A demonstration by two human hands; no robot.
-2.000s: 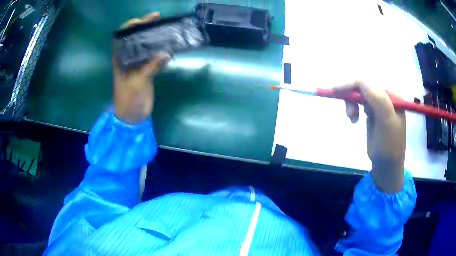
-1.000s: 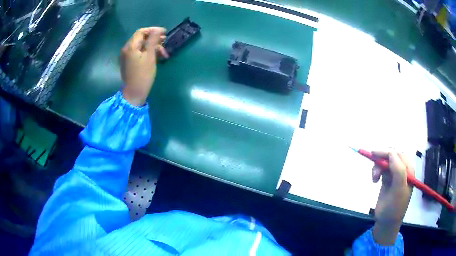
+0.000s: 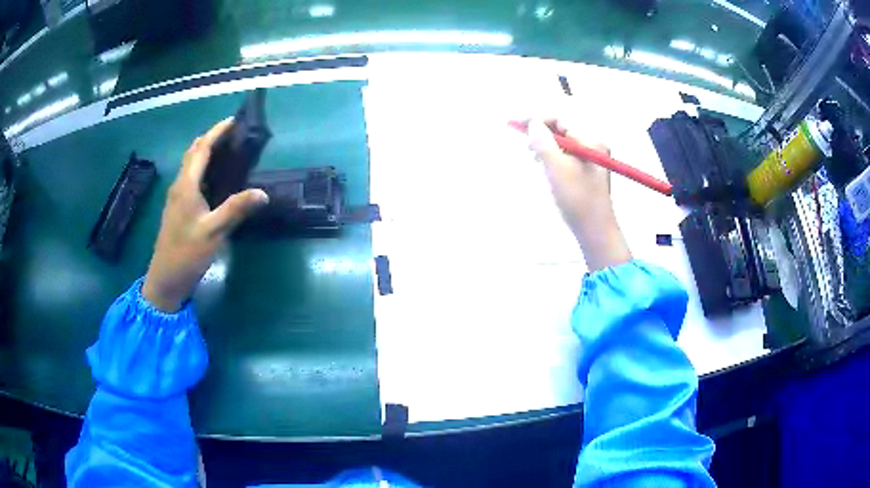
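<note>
My left hand (image 3: 196, 214) grips a black plastic housing (image 3: 235, 152), blurred and tilted up over the green mat. Another black housing (image 3: 303, 200) lies on the mat just behind and right of it, partly hidden by my left hand. A narrow black part (image 3: 122, 208) lies at an angle on the far left of the mat. My right hand (image 3: 575, 186) holds a red-handled paintbrush (image 3: 625, 172) above the white sheet. The brush's handle points right; its bristles cannot be made out.
The green mat (image 3: 296, 381) is on the left, the white sheet (image 3: 477, 334) on the right with black tape pieces (image 3: 384, 274) at its edge. Stacked black housings (image 3: 701, 157) stand at the sheet's right end, beside a yellow can (image 3: 790, 164).
The view has swung right, showing the yellow can. My left hand, last seen at the narrow part, now holds a housing. My right hand still holds the brush.
</note>
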